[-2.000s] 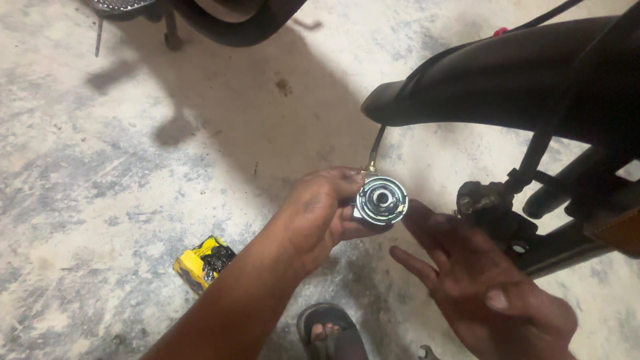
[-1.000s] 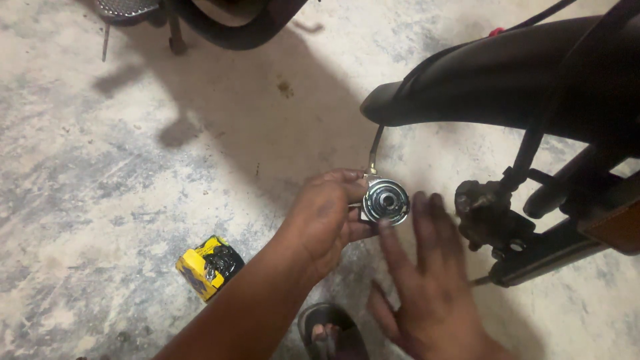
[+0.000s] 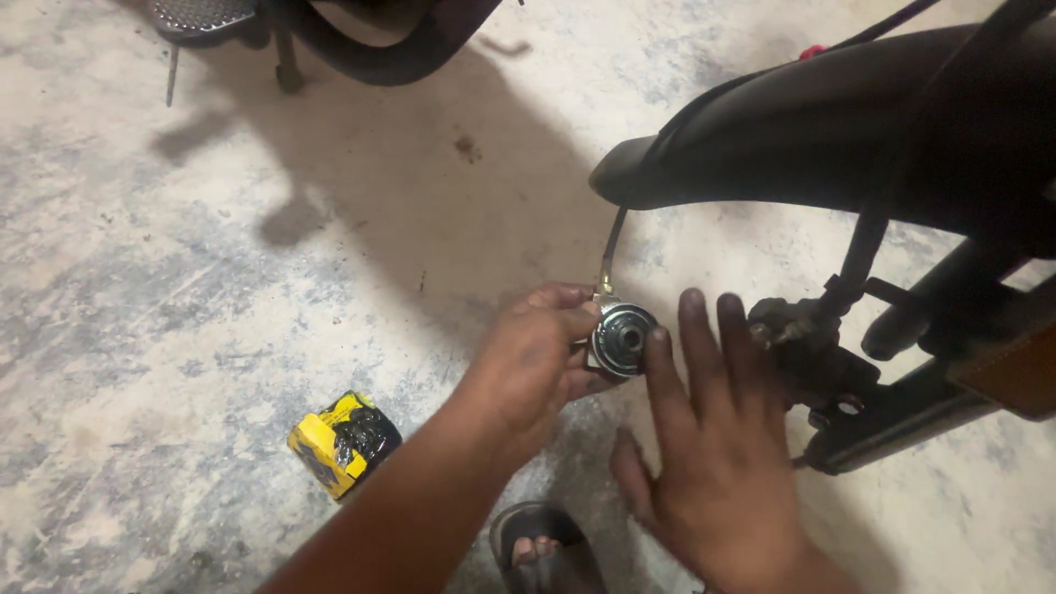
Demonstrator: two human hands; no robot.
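Observation:
A round metal speedometer drive unit, its open face smeared with dark grease, is held by my left hand between thumb and fingers. A cable with a brass-coloured end joins the top of the unit and runs up behind the black fender. My right hand is spread just to the right, its index fingertip at the unit's right rim. Dark smudges mark its fingers. Nothing shows gripped in that hand, though its palm side is hidden.
A motorcycle's black front fender, brake caliper and fork leg fill the right. A torn yellow package with a black greasy bag lies on the concrete floor. Parts of another vehicle show at the top, a sandalled foot below.
My right hand, palm up and away from the unit two seconds ago, has turned over and come to its right rim. The left hand keeps hold of the unit.

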